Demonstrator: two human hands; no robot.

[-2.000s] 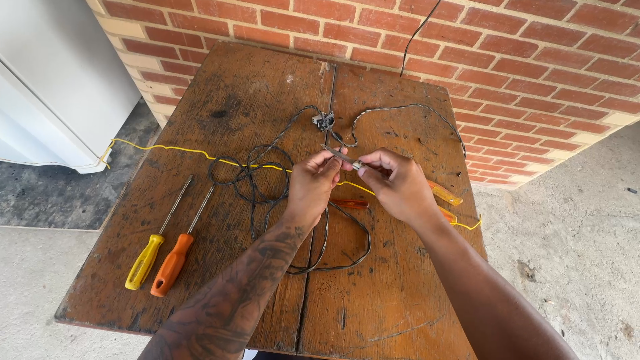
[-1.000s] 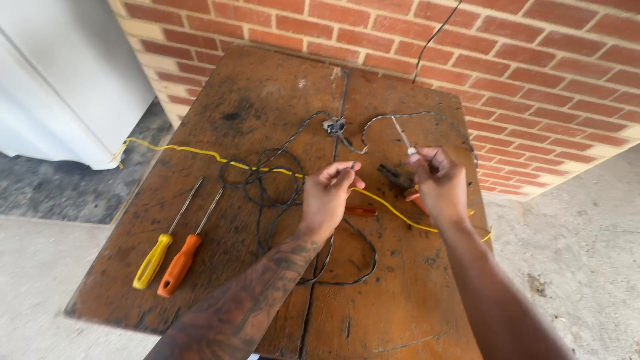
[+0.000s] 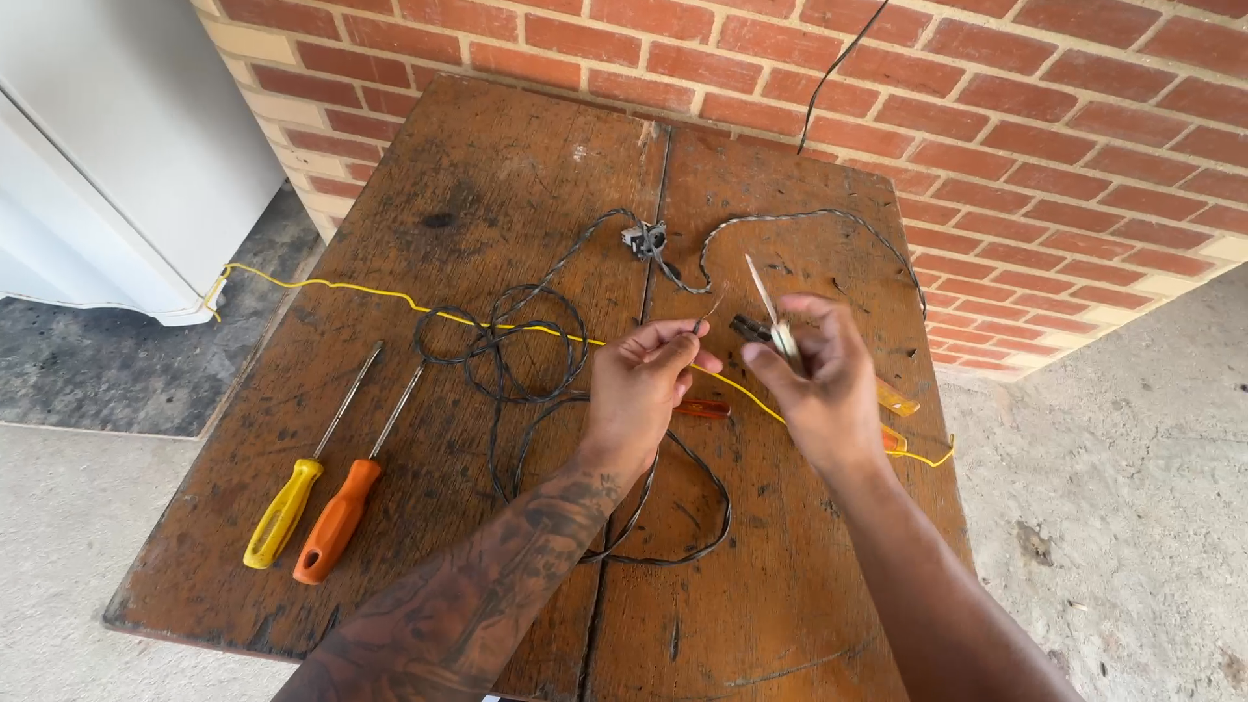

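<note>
My left hand (image 3: 643,385) pinches the end of a dark electrical wire (image 3: 698,325) between thumb and fingers, and thin bare copper strands (image 3: 719,297) stick out beyond it. To its right, my right hand (image 3: 824,375) holds a knife (image 3: 763,288) with a pale handle, its blade pointing up and away. Black twisted cable (image 3: 546,390) lies in loose loops left of and below the left hand. Farther back, a small socket-like electrical fitting (image 3: 644,240) is joined to twisted cable. Pliers (image 3: 751,329) with orange-yellow handles lie partly hidden behind the right hand.
A yellow screwdriver (image 3: 283,517) and an orange screwdriver (image 3: 338,522) lie at the left of the wooden table (image 3: 468,604). Yellow wire (image 3: 370,290) crosses the table beneath the black loops. A red handle (image 3: 704,409) lies beside my left wrist. The brick wall (image 3: 975,117) stands behind.
Two seconds ago my hands were together at the wire with the blade; one second ago they were apart. Now they are closer again, and bare copper strands show at the wire's end.
</note>
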